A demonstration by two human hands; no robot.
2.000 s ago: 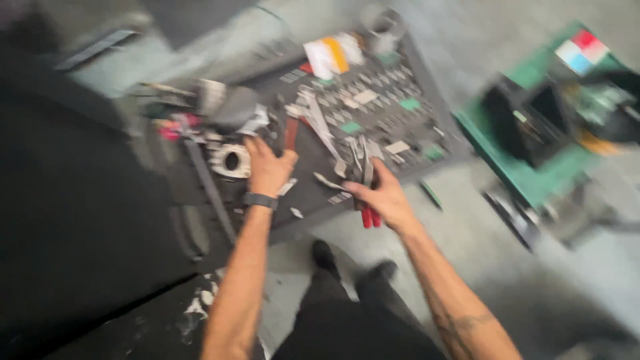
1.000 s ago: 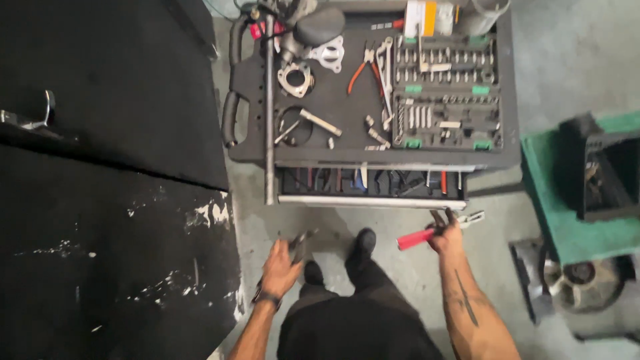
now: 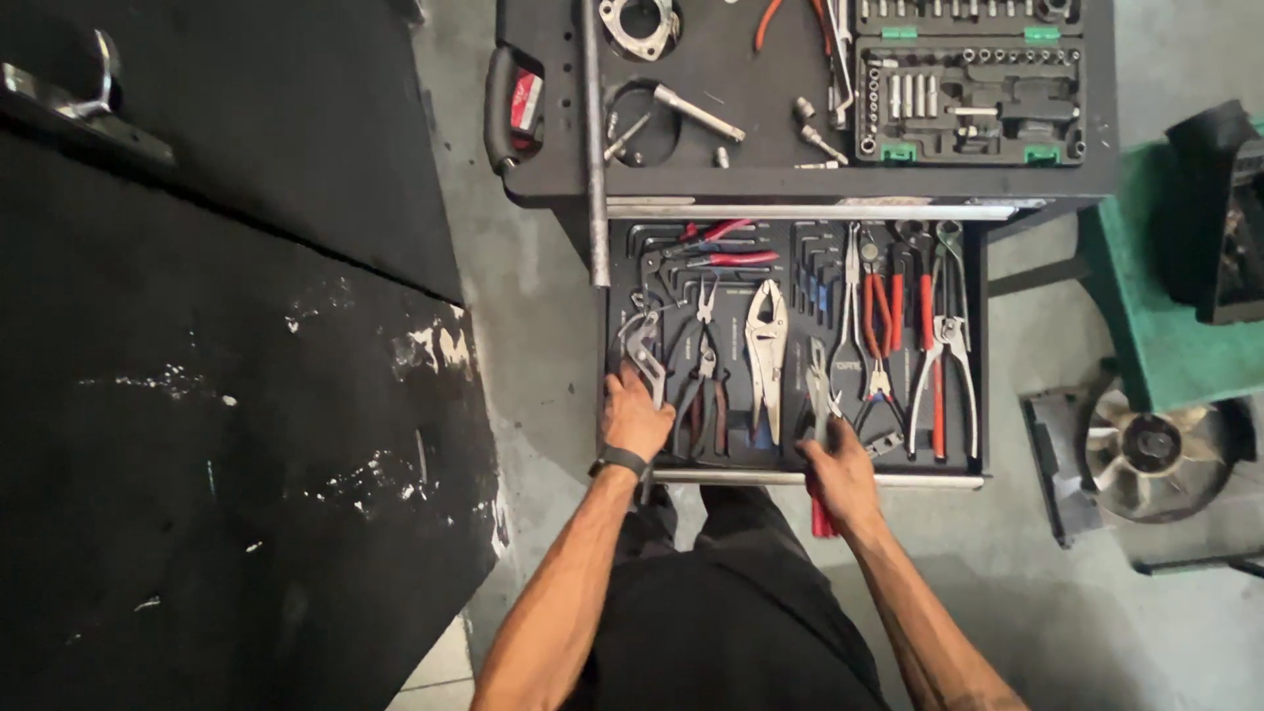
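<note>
My left hand (image 3: 635, 420) is closed around tongue-and-groove pliers (image 3: 647, 355) at the left side of an open tool drawer (image 3: 798, 479). Over the drawer's front edge, my right hand (image 3: 842, 474) grips red-handled pliers (image 3: 823, 513), whose metal jaws point up into the drawer. Between the hands lie locking pliers (image 3: 766, 346) and dark-handled pliers (image 3: 704, 395). Right of my right hand are orange-handled pliers (image 3: 877, 316) and long pliers with bare metal handles (image 3: 945, 385). Hex keys (image 3: 815, 262) and more red-handled pliers (image 3: 736, 259) lie at the back.
The cart top holds a socket set (image 3: 973, 104), a metal flange (image 3: 640, 25), a socket extension (image 3: 699, 114) and a long bar (image 3: 596, 148) overhanging its edge. A black cabinet (image 3: 227, 395) stands left. At right are a green stand (image 3: 1145, 346) and a fan (image 3: 1150, 444) on the floor.
One second ago both hands were in front of the drawer, each with a tool; now both are at the drawer with the tools. The drawer shows pulled out farther.
</note>
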